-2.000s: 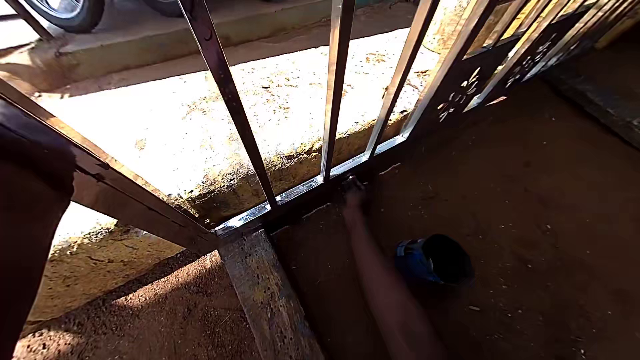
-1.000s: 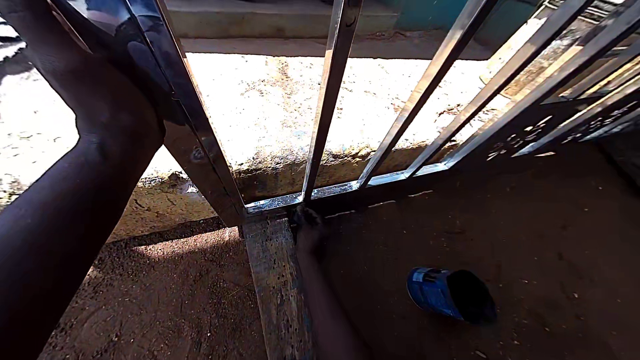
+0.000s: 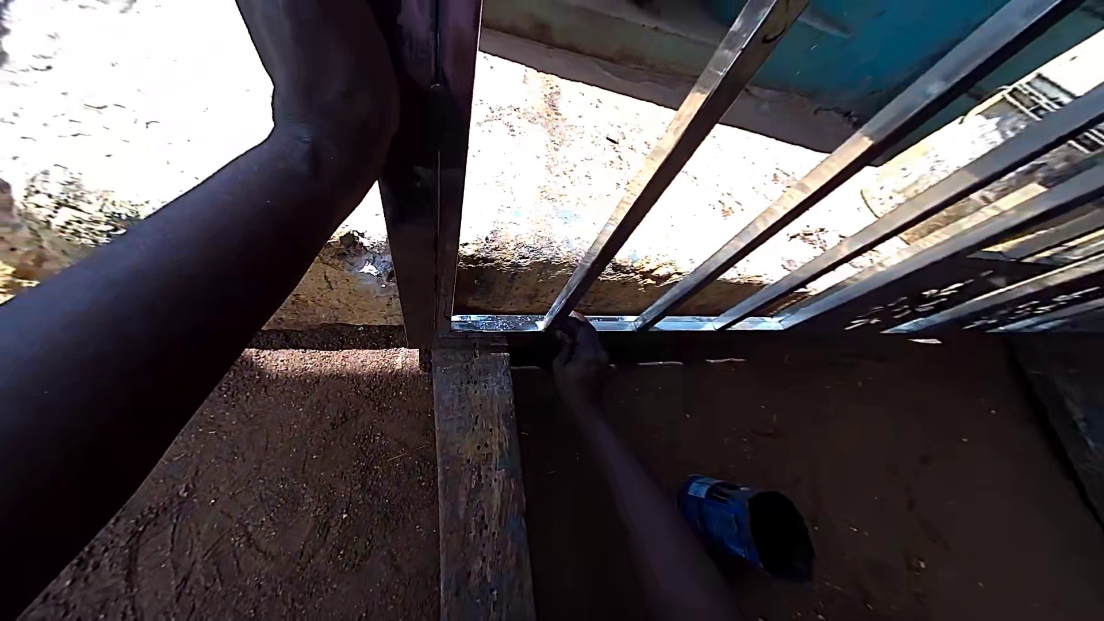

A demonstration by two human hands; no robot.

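Note:
A metal gate with square bars (image 3: 673,155) crosses the upper right, its bottom rail (image 3: 509,323) shining wet or glossy. My right hand (image 3: 580,354) is at that rail, by the foot of the first bar, fingers bent; whatever it may hold is too dark to make out. My left hand (image 3: 323,69) is at the upper left against the gate's dark upright post (image 3: 423,198); its fingers are cut off by the frame's top edge. A blue tin can (image 3: 724,522) with a dark open mouth lies tilted on the ground, right of my right forearm.
A worn wooden plank (image 3: 479,483) runs from the gate's lower corner toward me. Past the bars lies a sunlit concrete ledge (image 3: 552,172), with a teal surface (image 3: 828,60) beyond. Dark reddish soil (image 3: 302,500) lies on the near side, and a low edge (image 3: 1061,405) stands at the right.
My right hand has moved left along the bottom rail, toward the corner by the plank. My left hand and forearm have come further into view against the post. The view has shifted.

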